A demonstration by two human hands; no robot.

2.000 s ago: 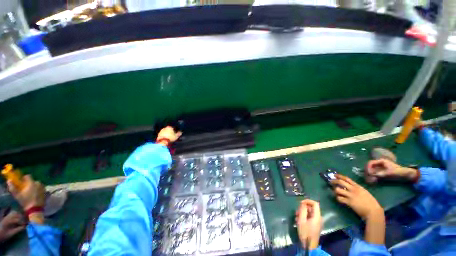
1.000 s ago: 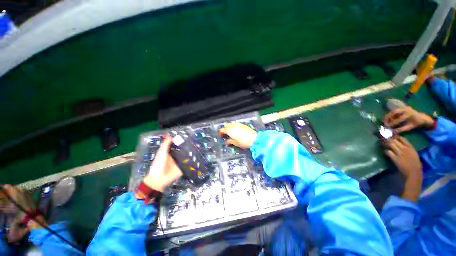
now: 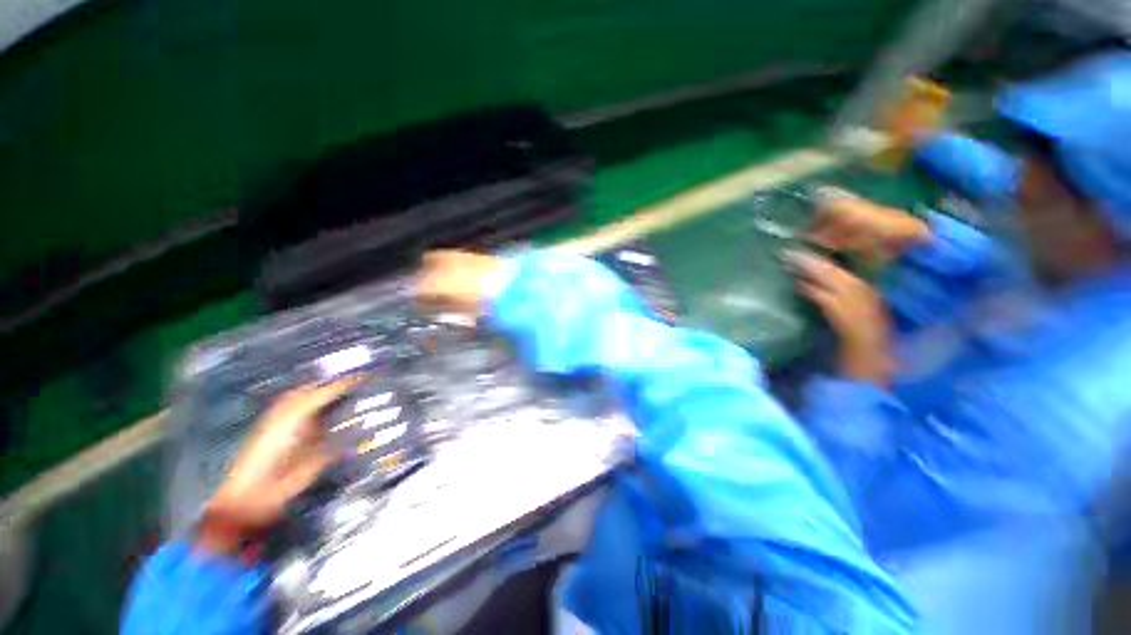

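The frame is blurred. My left hand [image 3: 283, 457] holds a black phone housing [image 3: 370, 428] with pale and orange marks above the left part of the clear blister tray [image 3: 205, 372]. My right hand [image 3: 456, 283] is at the tray's back edge, seen from behind with its fingertips blurred; whether it holds a small board cannot be told. The tray's front half shines white.
Black stacked trays [image 3: 422, 186] lie behind the blister tray on the green belt. Another phone housing [image 3: 643, 275] lies beyond my right forearm. At right a neighbour in a blue cap [image 3: 1077, 112] works with both hands; a yellow-orange screwdriver [image 3: 915, 118] is held beyond.
The view has swung right, so the tray sits further left and the neighbour's cap shows. My right hand has moved to the tray's back edge. My left hand still holds the housing.
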